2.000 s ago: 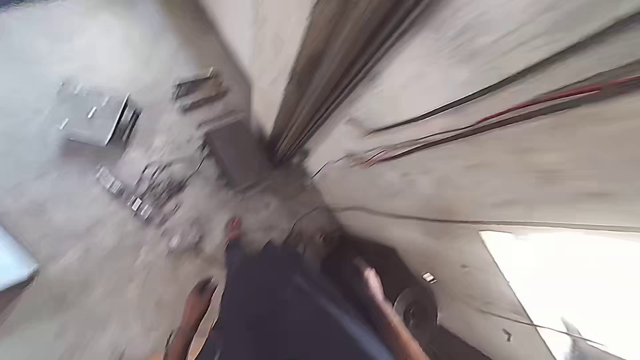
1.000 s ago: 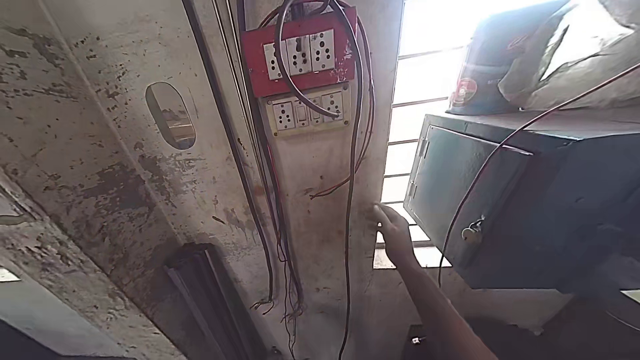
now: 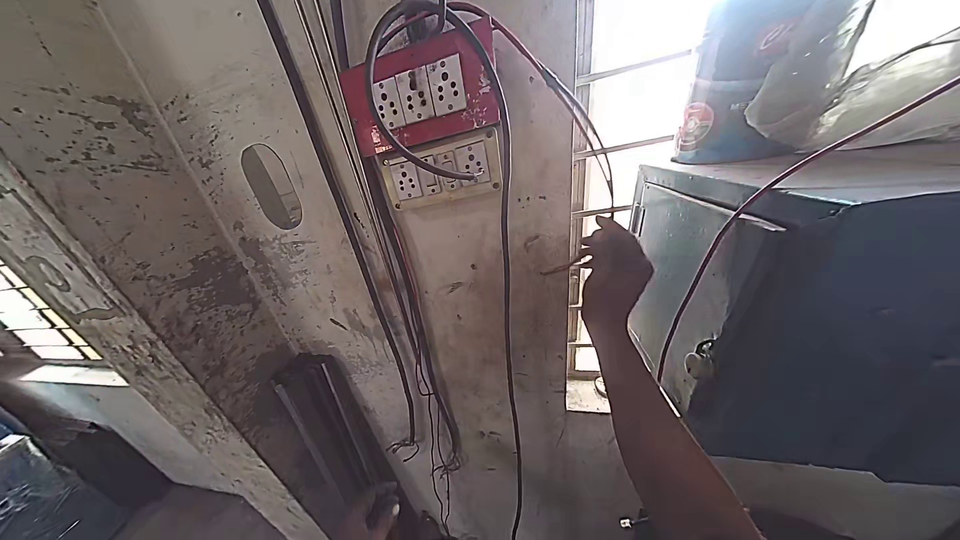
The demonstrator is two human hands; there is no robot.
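My right hand (image 3: 616, 270) is closed around the lower part of a thin cable (image 3: 592, 124) in front of the barred window; a short wire end (image 3: 564, 268) sticks out to its left. The cable runs up to a red socket board (image 3: 480, 82) on the wall. Below that board is a cream switch and socket panel (image 3: 439, 174), with a black cable (image 3: 507, 247) looping across both and hanging down. My left hand (image 3: 375, 514) is low at the bottom edge, partly cut off and dark; whether it holds anything is unclear.
A dark metal cabinet (image 3: 825, 315) stands at the right, bearing a blue container (image 3: 720, 90) and a plastic bag (image 3: 817, 97). Bare-ended wires (image 3: 450, 457) hang low on the wall. Dark long metal profiles (image 3: 322, 420) lean at lower left, near a worn post (image 3: 150, 352).
The view has swung up from the floor to the wall. My right hand, beside the cabinet's edge one second ago, has taken hold of the cable that hung from the red board. My left hand has come into view.
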